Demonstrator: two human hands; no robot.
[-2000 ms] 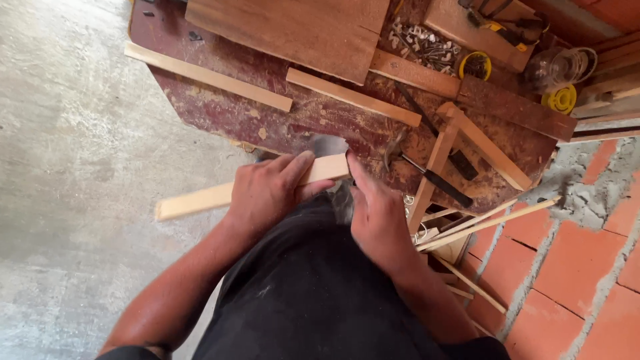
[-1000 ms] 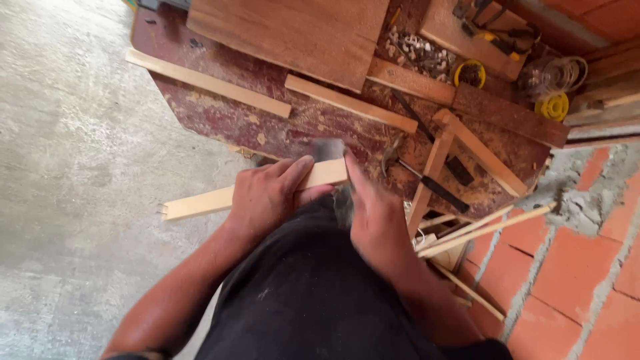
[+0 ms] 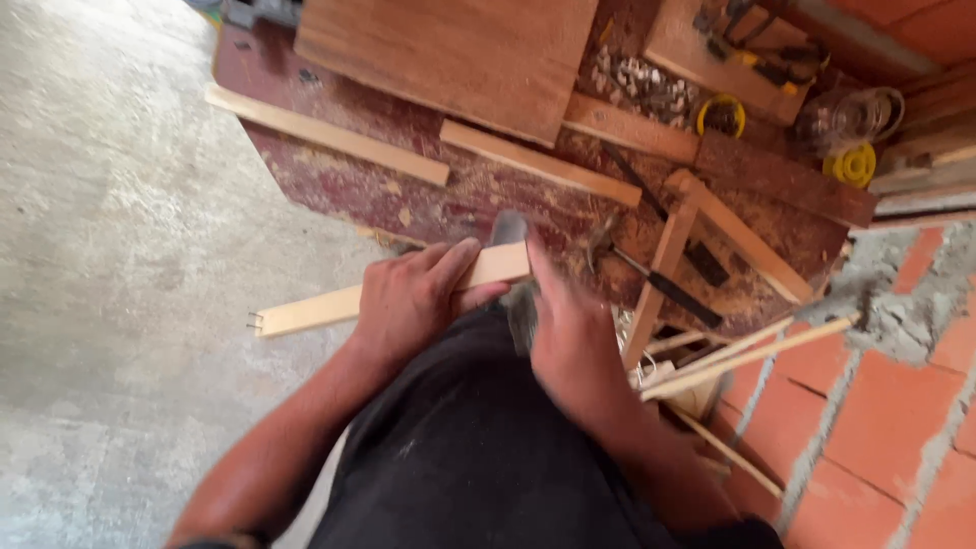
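A pale wooden strip (image 3: 313, 311) is gripped near its right end by my left hand (image 3: 415, 293); nails stick out of its far left end. Against the strip's right end face are the fingers of my right hand (image 3: 576, 335), which is blurred; something thin and dark, perhaps sandpaper, seems to lie under them, but I cannot tell what it is. Behind the strip's right end shows a grey, blurred object (image 3: 509, 227). To the right of my right hand a claw hammer (image 3: 671, 293) lies on the dark red workbench (image 3: 320, 179), partly under an angled wooden frame (image 3: 662, 282).
On the bench lie a large wooden panel (image 3: 450, 61), a pale batten (image 3: 328, 136), a shorter batten (image 3: 537, 162), a heap of small hardware (image 3: 644, 84) and a yellow-rimmed container (image 3: 720, 117). Thin wood strips (image 3: 751, 357) lean beside the brick surface (image 3: 884, 381) at right.
The nails at the strip's left end show more plainly now than two seconds ago. My left hand keeps its hold, and my right hand stays at the strip's right end.
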